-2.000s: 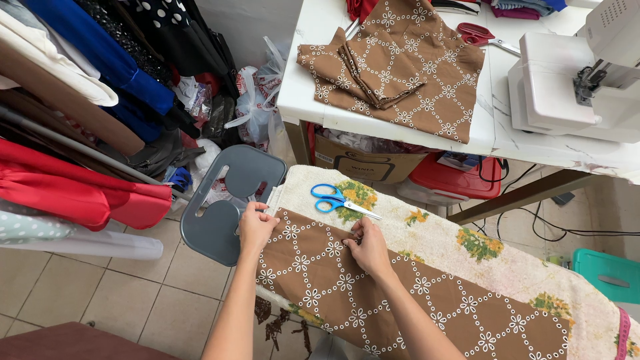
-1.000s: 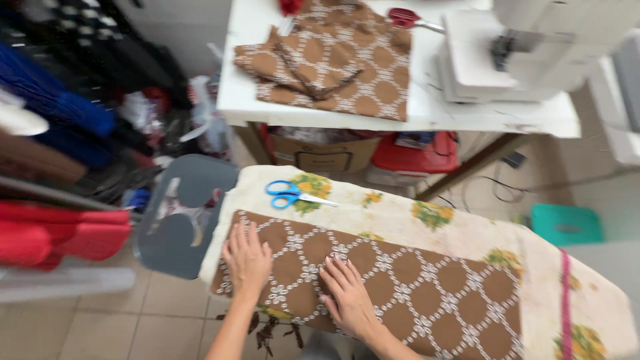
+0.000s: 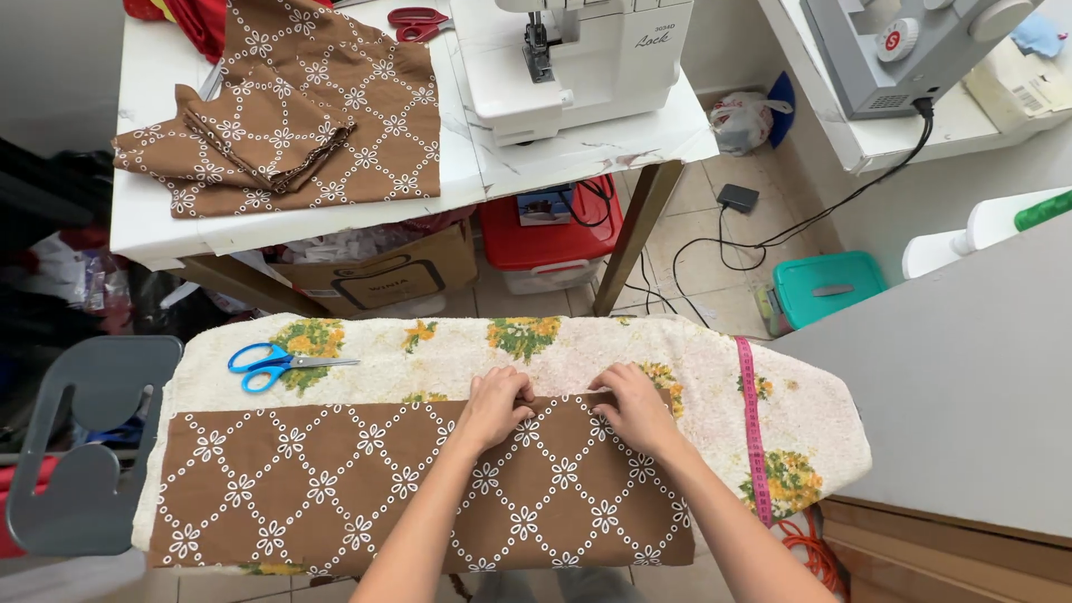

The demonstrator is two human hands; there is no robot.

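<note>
A brown fabric panel with white eyelet flowers (image 3: pixel 335 486) lies flat along the near side of a flower-printed ironing board (image 3: pixel 804 419). At the panel's far edge, right of its middle, my left hand (image 3: pixel 496 406) pinches the fabric between thumb and fingers. A short way to the right, my right hand (image 3: pixel 634 410) touches the same edge with curled fingers; whether it grips the cloth is hard to tell. Blue-handled scissors (image 3: pixel 272 366) rest on the board at the upper left. A pink measuring tape (image 3: pixel 754 427) runs across the board's right part.
Beyond the board, a white table (image 3: pixel 469 180) holds more brown fabric (image 3: pixel 385 126), red-handled scissors (image 3: pixel 419 23) and a white overlock machine (image 3: pixel 603 75). Underneath are a cardboard box (image 3: pixel 385 280) and a red-lidded bin (image 3: pixel 544 239). Cables (image 3: pixel 762 244) cross the floor beside a teal-lidded box (image 3: pixel 829 289).
Both hands have moved right along the fabric, from its left part to its far edge near the right end. A second ago they lay flat on it. The view has shifted right.
</note>
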